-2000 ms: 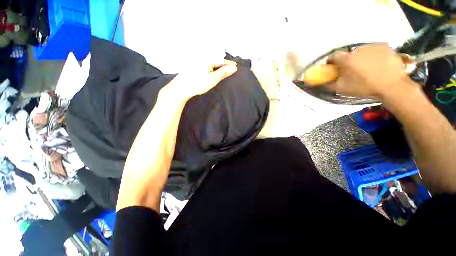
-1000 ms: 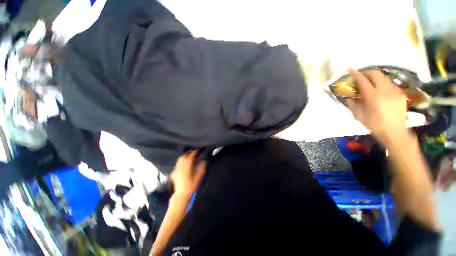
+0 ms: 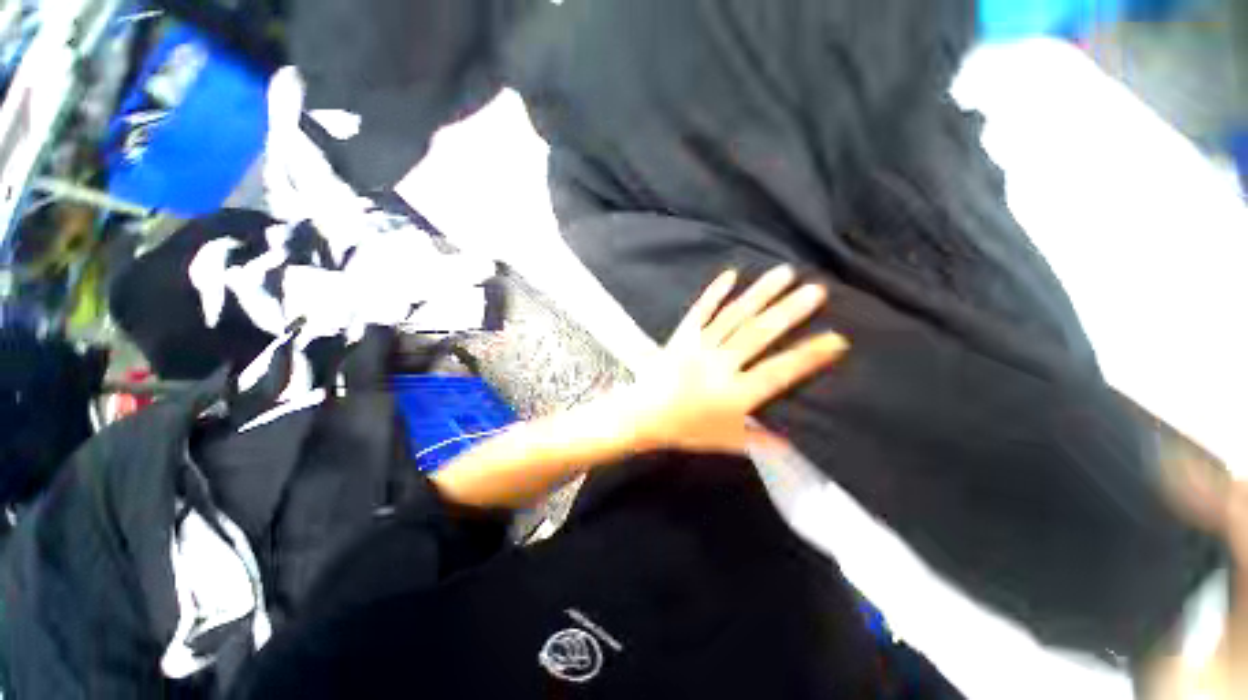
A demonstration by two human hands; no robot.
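A black garment (image 3: 876, 233) lies in folds over the white-covered table (image 3: 1122, 233), which also shows along the near edge. My left hand (image 3: 712, 383) rests on the garment's near part, fingers spread and pointing right, holding nothing. My right hand (image 3: 1207, 561) is blurred and cut off by the right edge, close to the garment's right end; whether it grips the cloth cannot be told. The iron is not in view.
Left of the table are heaped white and black pieces (image 3: 342, 274) and a blue crate or bin (image 3: 192, 130). More black cloth (image 3: 82, 547) with a white piece hangs at lower left. Part of another blue crate (image 3: 445, 410) shows beside my left forearm.
The view has swung left. My left hand has moved up from the garment's near edge onto it. My right hand is away from the iron, which has left the picture.
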